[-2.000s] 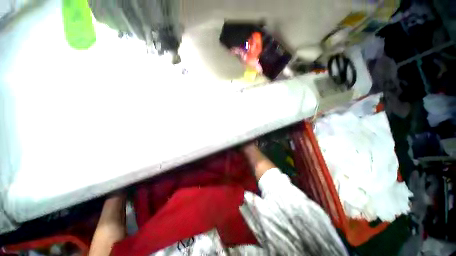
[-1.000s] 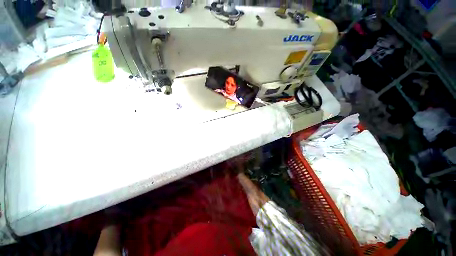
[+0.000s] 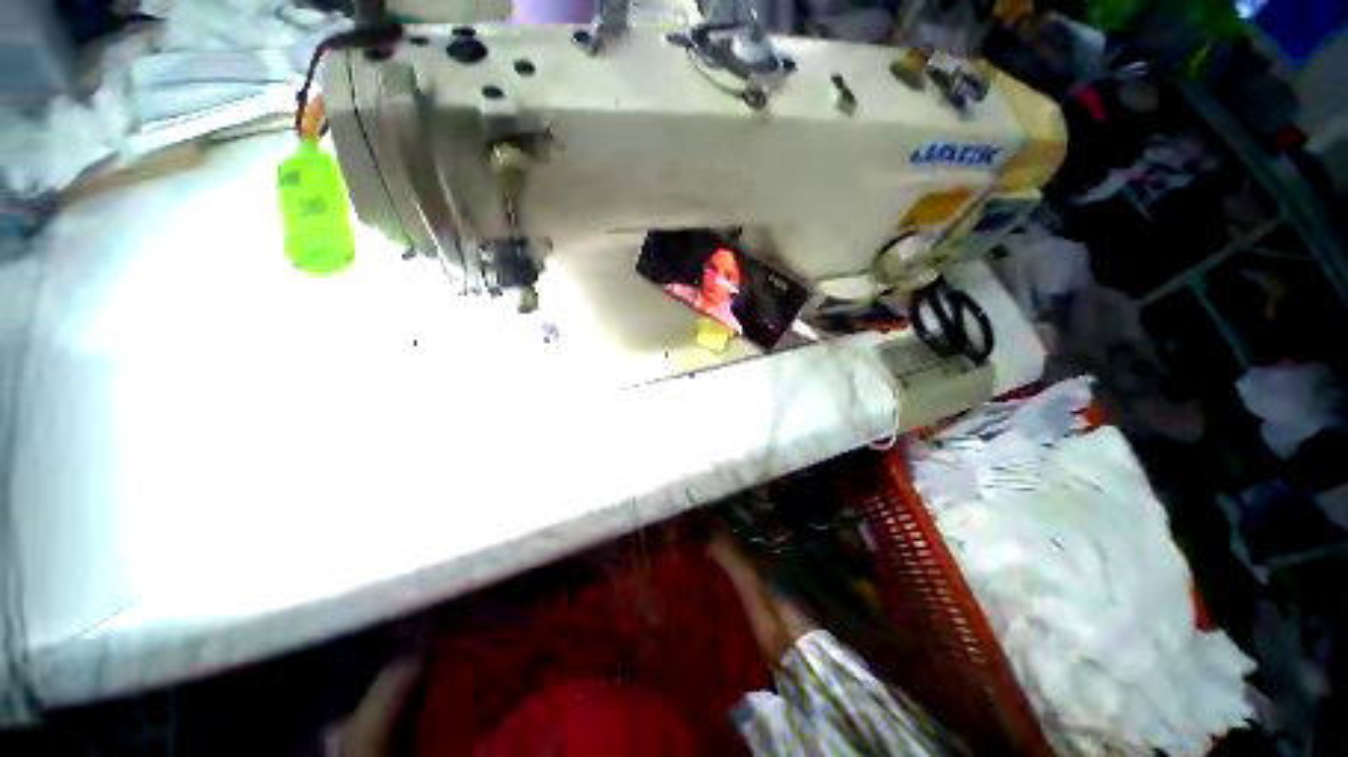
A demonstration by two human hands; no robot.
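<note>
The cream JACK sewing machine [image 3: 695,148] stands on the white table [image 3: 340,488], with its presser foot and needle area [image 3: 518,274] at the left end of the arm. The red cloth [image 3: 606,651] covers my lap below the table's front edge. My right hand [image 3: 735,562] is at the table's underside edge, over the right side of the red cloth; its fingers are dark and blurred. My left hand [image 3: 387,695] is low at the left of the red cloth, blurred and partly cut off. I cannot tell whether either hand holds anything.
An orange-red lattice basket [image 3: 946,592] heaped with white pieces [image 3: 1087,547] stands at the right. A lit smartphone [image 3: 724,289] leans on the machine beside a small yellow block [image 3: 714,337]. Black-handled scissors [image 3: 954,323] lie at the right end. A neon green bottle or holder [image 3: 314,210] hangs left.
The view has tilted up from the table and now shows the whole machine. My left arm shows less and sits farther right in the picture. My right hand stays at the table edge.
</note>
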